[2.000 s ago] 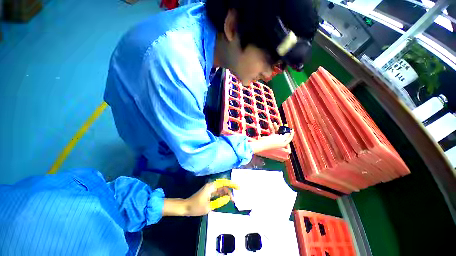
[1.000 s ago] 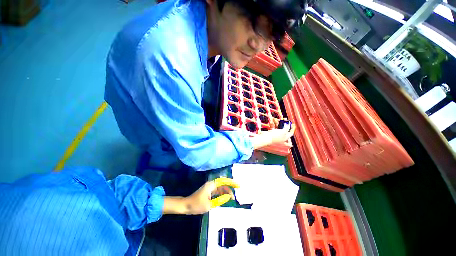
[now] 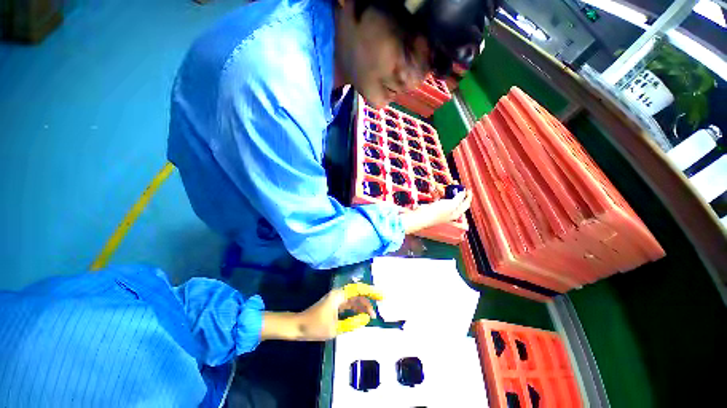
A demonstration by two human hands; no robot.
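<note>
My left hand (image 3: 343,313), with yellow finger cots on two spread fingers, is at the left edge of a loose white sheet (image 3: 426,288). I see nothing held in it; whether the upper fingertip touches the sheet is unclear. Below, on a white work mat (image 3: 446,374), lie two black watch units side by side, the left one (image 3: 365,374) and the right one (image 3: 410,371). A dark edge of another shows at the bottom rim. My right hand is out of the picture.
A person in a blue smock (image 3: 263,127) leans over a foam tray (image 3: 387,209) full of black units, holding one unit (image 3: 453,191). A tall stack of red-orange foam trays (image 3: 550,207) stands beside it. A partly filled foam tray (image 3: 550,358) lies right of the mat.
The view has shifted slightly. The co-worker's head has moved and the unit in their fingers has changed angle. My left hand stays at the sheet's edge in nearly the same pose.
</note>
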